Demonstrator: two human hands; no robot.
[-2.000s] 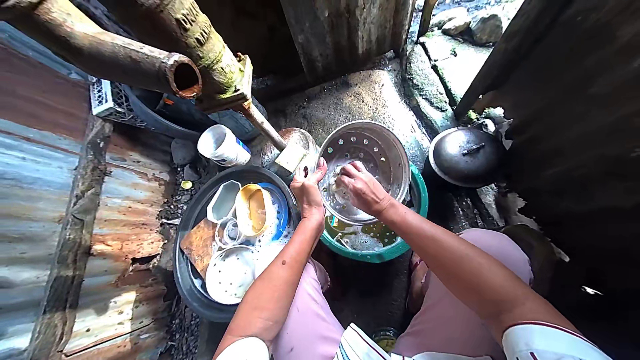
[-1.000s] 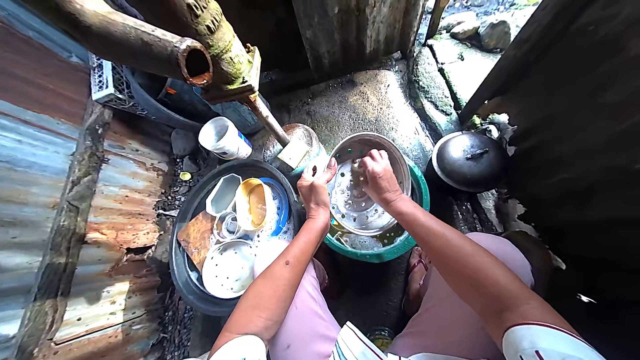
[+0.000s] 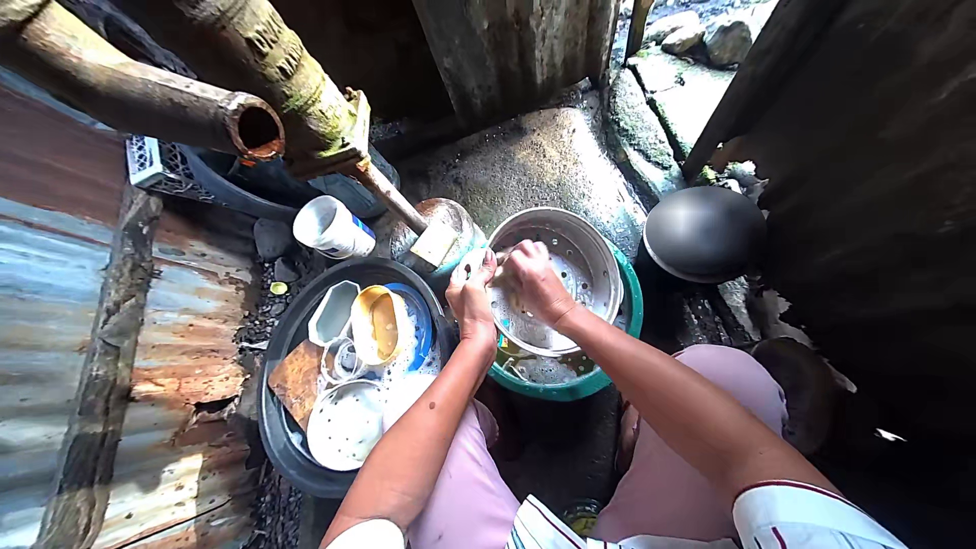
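Note:
A round metal steamer pan [image 3: 593, 267] with holes in its base is tilted over a green basin [image 3: 573, 390] of sudsy water. My left hand [image 3: 474, 293] grips the pan's left rim, thumb up. My right hand [image 3: 536, 282] is inside the pan against its left inner side, fingers bent; whether it holds a scrubber is hidden. Left of my left arm, a black tub [image 3: 284, 450] holds a perforated white plate [image 3: 345, 427], a yellow oval container [image 3: 379, 324], a pale octagonal dish [image 3: 333, 311], a blue dish [image 3: 422, 324] and a brown board [image 3: 296, 375].
A white bucket [image 3: 329, 227] lies tilted behind the tub. A dark rounded pot or lid [image 3: 705, 232] sits right of the basin. A large pipe [image 3: 183, 114] juts in at upper left, and a post with a pale block [image 3: 433, 242] ends near my left hand. Corrugated metal [image 3: 179, 335] stands left.
My right hand has moved from the upper middle of the pan to its left inner side. My left hand stays at the rim.

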